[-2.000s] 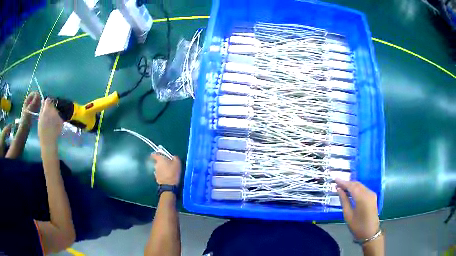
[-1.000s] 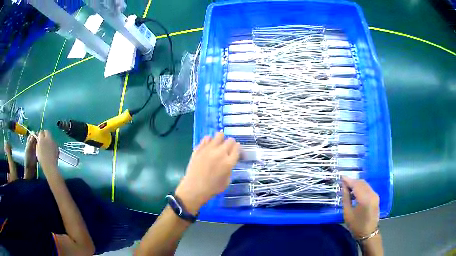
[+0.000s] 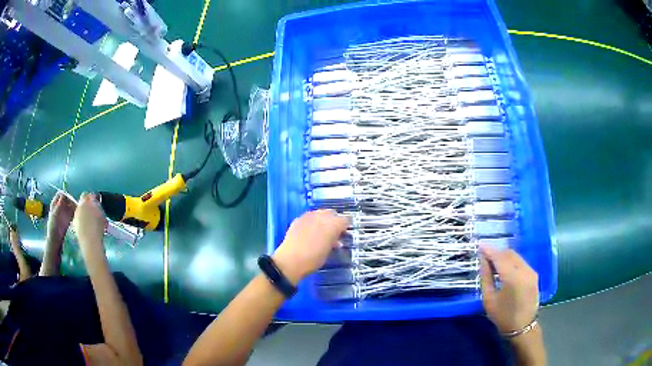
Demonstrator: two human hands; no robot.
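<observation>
A large blue bin (image 3: 532, 236) stands before me. White-grey wired units (image 3: 332, 146) lie in a row along its left side, with another row along its right side. Pale lead wires (image 3: 411, 164) tangle along the middle between the rows. My left hand (image 3: 311, 243), with a black band on the wrist, is over the left row in its lower half, fingers bent at the units' wire ends. What is under its fingers is hidden. My right hand (image 3: 509, 286), with a bracelet, is at the lower end of the right row, fingertips at a unit. Whether it grips the unit is unclear.
Left of the bin are a crumpled clear bag (image 3: 247, 139), a black cord (image 3: 232, 189) and a yellow heat gun (image 3: 146, 207). A co-worker's hands (image 3: 89, 218) are beside the gun. White posts (image 3: 146, 46) and white sheets (image 3: 166, 100) are at the upper left.
My left hand came from left of the bin, where it held white wires, to the left row, and is now slightly lower there. My right hand stays at the right row. The view has shifted.
</observation>
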